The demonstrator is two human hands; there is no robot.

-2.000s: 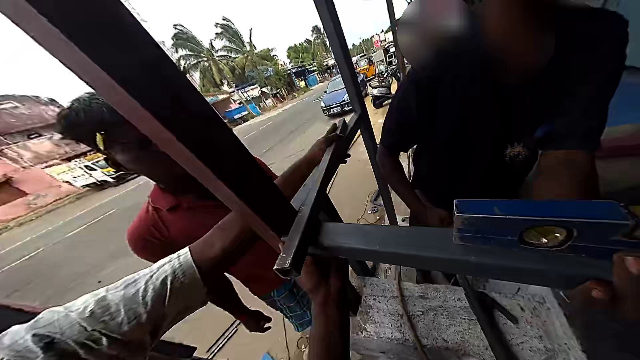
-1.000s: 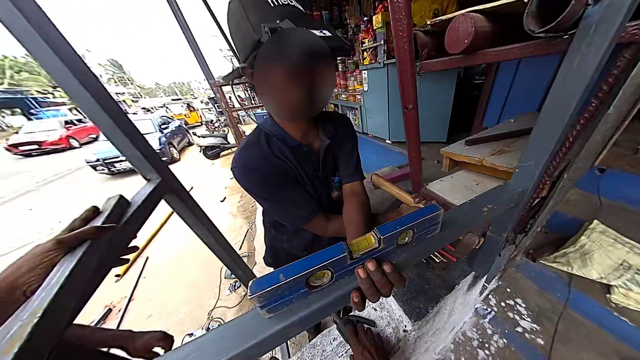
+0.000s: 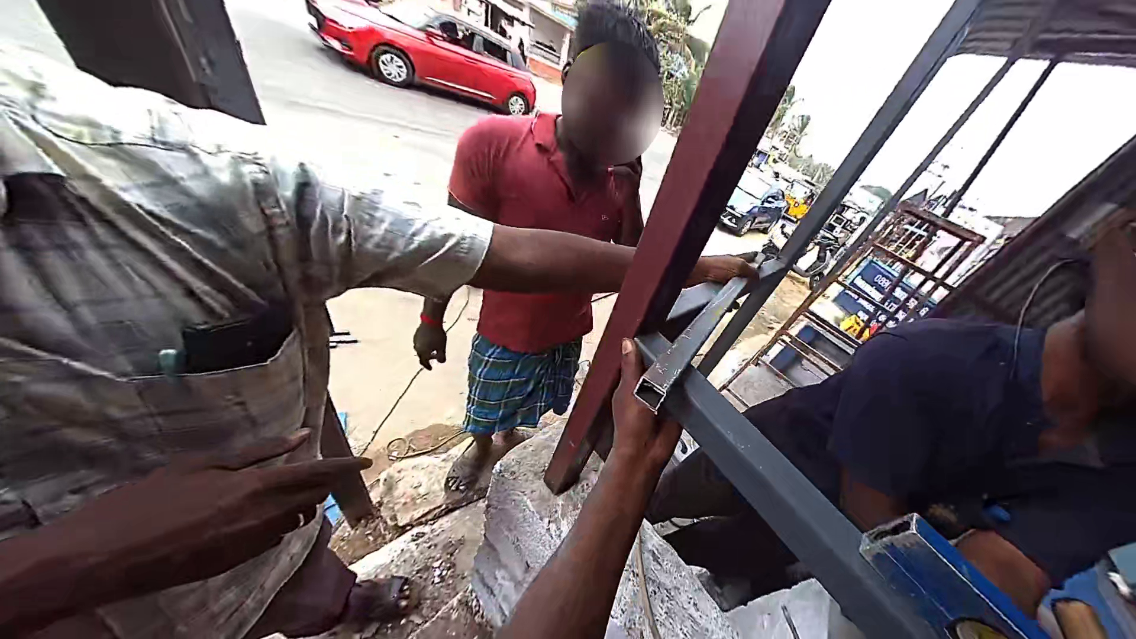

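My left hand (image 3: pixel 639 417) comes up from the bottom centre and grips a grey square steel tube (image 3: pixel 781 488) from below at a joint, its thumb raised beside a maroon steel post (image 3: pixel 683 231). A short tube (image 3: pixel 701 333) with an open end lies across the joint just above my hand. At its far end rests the hand (image 3: pixel 723 269) of a person in a light shirt. That person's other hand appears to be the one at lower left (image 3: pixel 257 488), fingers extended. A blue spirit level (image 3: pixel 945 577) lies on the long tube at lower right. My right hand is not in view.
A person in a red shirt (image 3: pixel 537 231) stands beyond the post; a person in dark clothes (image 3: pixel 958 399) bends at the right. Whitewashed masonry (image 3: pixel 532 515) and a loose cable (image 3: pixel 643 586) are below. A rusty metal rack (image 3: pixel 825 311) stands behind.
The view has swung widely. The person in red, leaning close two seconds ago, now stands upright. The person in dark clothes has bent lower since one second ago.
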